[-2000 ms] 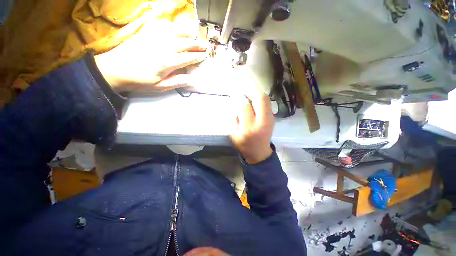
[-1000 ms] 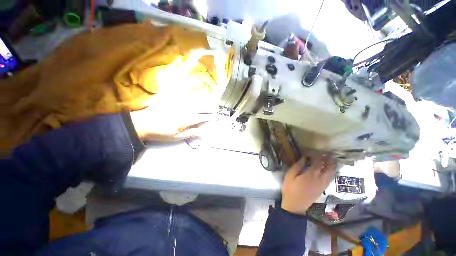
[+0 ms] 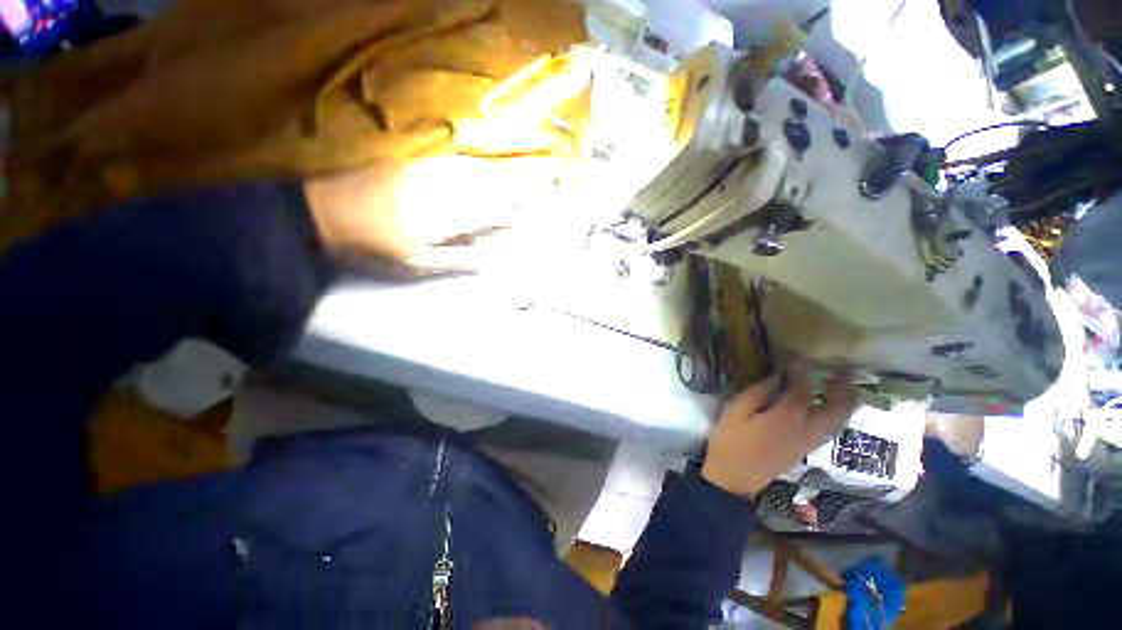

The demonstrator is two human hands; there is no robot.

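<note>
The mustard-brown cloth (image 3: pixel 418 86) lies heaped left of the sewing machine (image 3: pixel 861 234), its near part lost in glare. My left hand (image 3: pixel 400 215) lies flat at the cloth's near edge, left of the needle area; its fingertips are washed out by light. My right hand (image 3: pixel 769 431) is under the machine arm at the right, by the table's front edge, fingers bent upward. Its fingertips are partly hidden by the machine's lower edge, so I cannot tell what they touch. The presser foot area (image 3: pixel 634 246) is small and blurred.
Shears (image 3: pixel 693 357) and a brown strip (image 3: pixel 742 326) lie under the machine arm. A control panel (image 3: pixel 865 453) is right of my right hand. A wooden stool with a blue bundle (image 3: pixel 872 596) stands below right. Another person's hand (image 3: pixel 957 432) shows at the right.
My right hand has gone from the bright tabletop near the needle to under the machine arm at the right. My left hand stays by the cloth. The view has shifted and tilted.
</note>
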